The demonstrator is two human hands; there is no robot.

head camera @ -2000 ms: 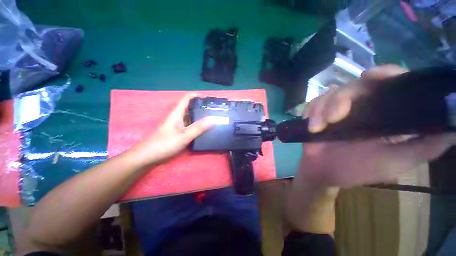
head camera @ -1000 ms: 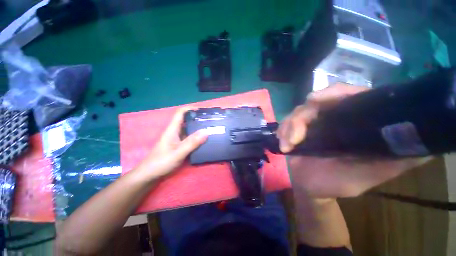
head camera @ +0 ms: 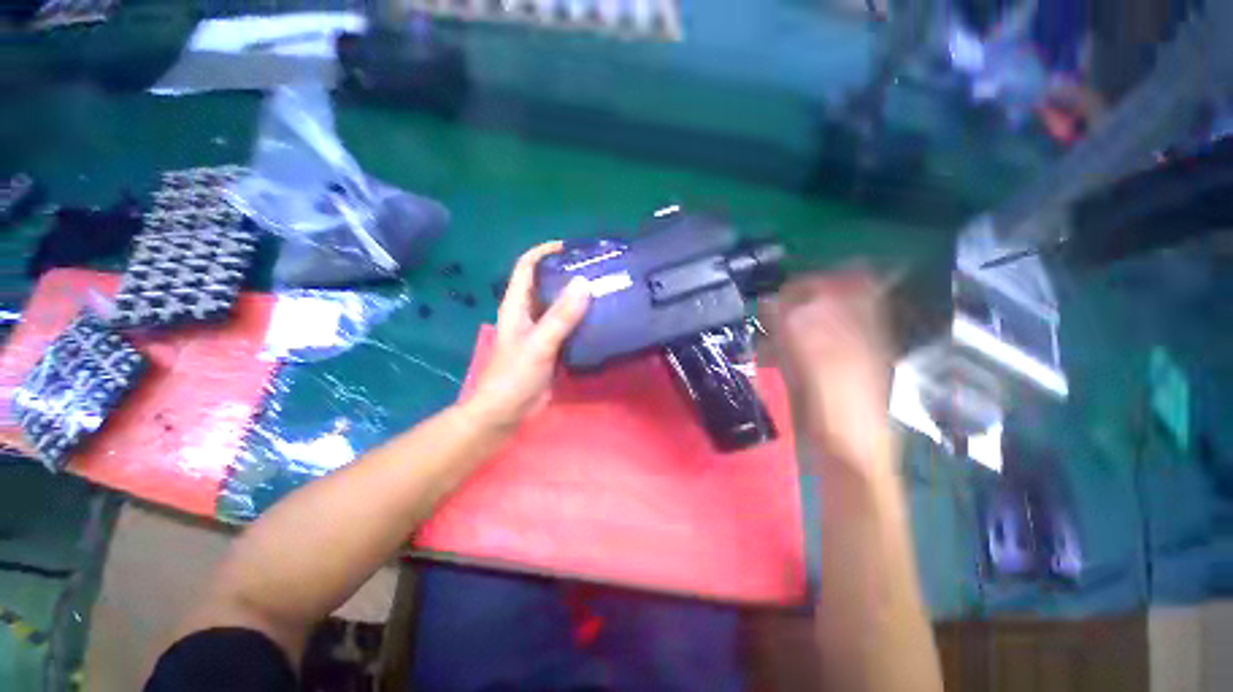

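Observation:
The black device body (head camera: 636,308) with a small white label is tilted above the far part of the red foam mat (head camera: 622,500). My left hand (head camera: 527,338) grips its left end, thumb on top beside the label. Its handle (head camera: 723,392), wrapped in shiny clear film, points towards me over the mat. A short black barrel (head camera: 760,268) sticks out at its right end. My right hand (head camera: 832,331) is blurred just right of the barrel; its fingers cannot be made out and no screwdriver shows in it.
The white and black screw feeder (head camera: 1007,318) stands right of the mat, with a blurred dark object (head camera: 1034,534) nearer me. Left are a plastic bag with dark contents (head camera: 358,230), small black parts (head camera: 453,287), a second red mat (head camera: 203,406) and grid-patterned parts (head camera: 189,243).
The black screwdriver has left my right hand. My left hand has raised and tilted the device. The view has shifted, showing more of the left bench.

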